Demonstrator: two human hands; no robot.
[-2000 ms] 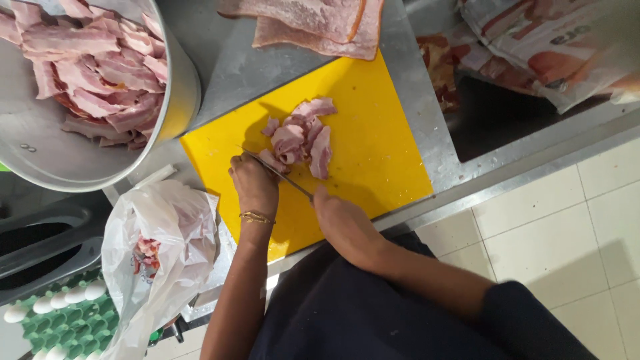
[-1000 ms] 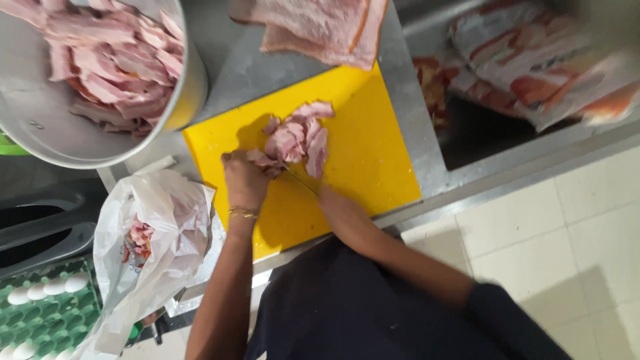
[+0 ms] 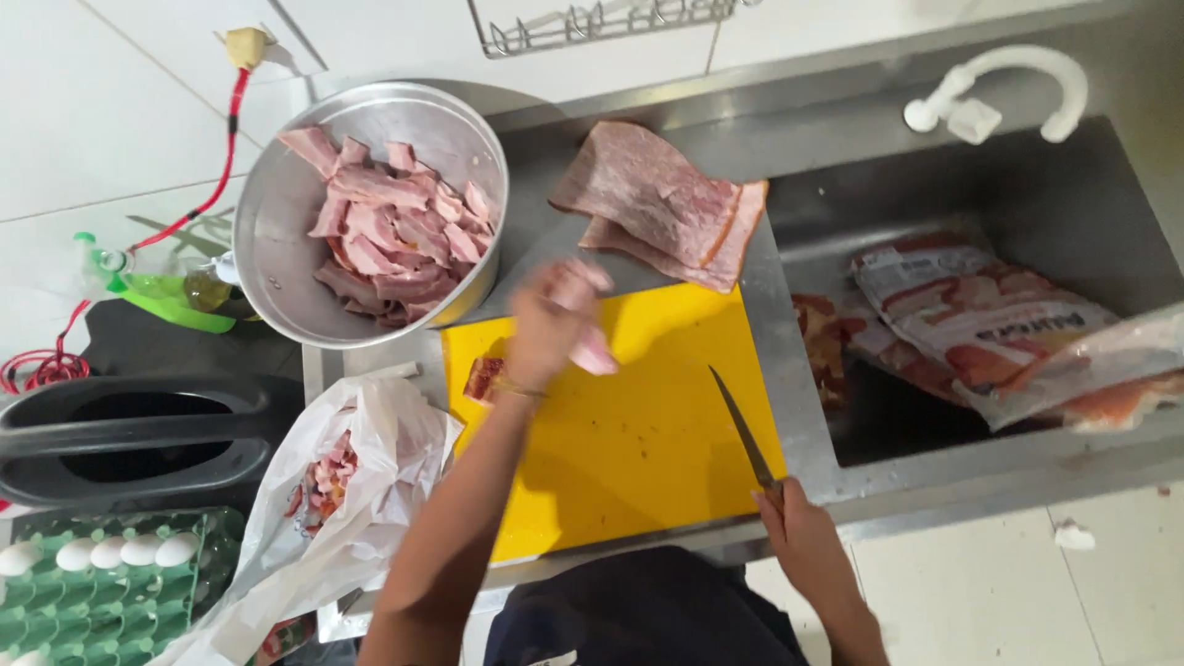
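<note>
My left hand [image 3: 546, 333], blurred, holds several bacon pieces [image 3: 592, 351] above the upper left of the yellow cutting board [image 3: 638, 453]. My right hand [image 3: 800, 536] grips the handle of a kitchen knife [image 3: 745, 430] at the board's lower right, its blade pointing up and left over the board. A small dark-edged piece of meat [image 3: 484, 379] lies on the board beside my left wrist. Behind the board, larger slabs of bacon [image 3: 657, 194] rest on the steel counter, one slightly over the board's edge. An aluminium pot [image 3: 264, 277] at upper left contains many cut bacon strips [image 3: 398, 231].
A white plastic bag [image 3: 379, 490] with meat scraps stands left of the board. Further left are a green egg tray [image 3: 102, 583] with eggs and a black plastic object [image 3: 139, 439]. At right, packaged meat [image 3: 990, 314] lies in the steel sink [image 3: 980, 194] below a white tap [image 3: 1027, 60].
The cut bacon from the middle of the board is now in my left hand, raised toward the pot. My right hand has moved right with the knife, away from the meat. The view has shifted.
</note>
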